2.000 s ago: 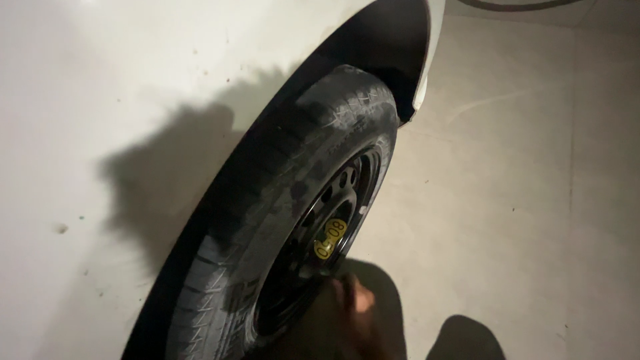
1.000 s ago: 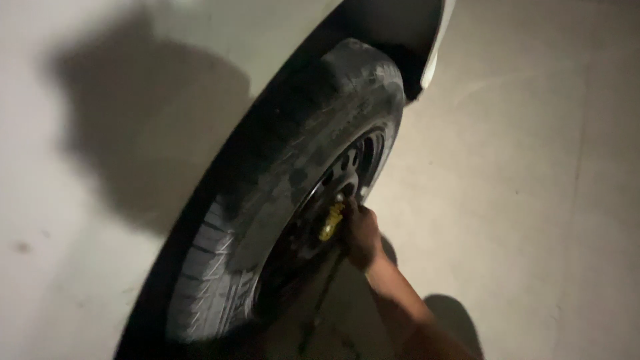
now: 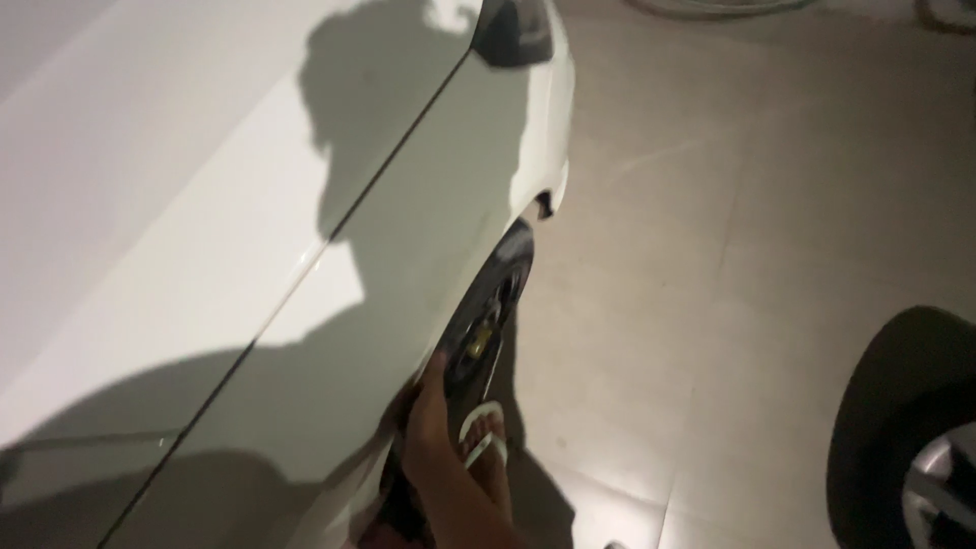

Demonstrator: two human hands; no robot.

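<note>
My right hand (image 3: 433,419) is at the lower edge of a white car's front fender (image 3: 427,252), with its thumb side up. Its other fingers are mostly hidden, so its grip is unclear. Just beyond it, a black tire (image 3: 520,240) on a dark steel wheel shows below the fender, with yellow marking at the wheel's centre (image 3: 479,341). A thin metal rod (image 3: 492,370) slants down beside the wheel. My left hand is not in view.
A foot in a white flip-flop (image 3: 499,450) stands beside my right forearm. Another tire (image 3: 862,435) with a silver alloy rim (image 3: 934,473) is at the lower right. A hose (image 3: 717,9) lies on the tiled floor at the top.
My right hand was at the wheel's centre one second ago and is now at the fender edge. The view has shifted to show more of the car's body and the floor.
</note>
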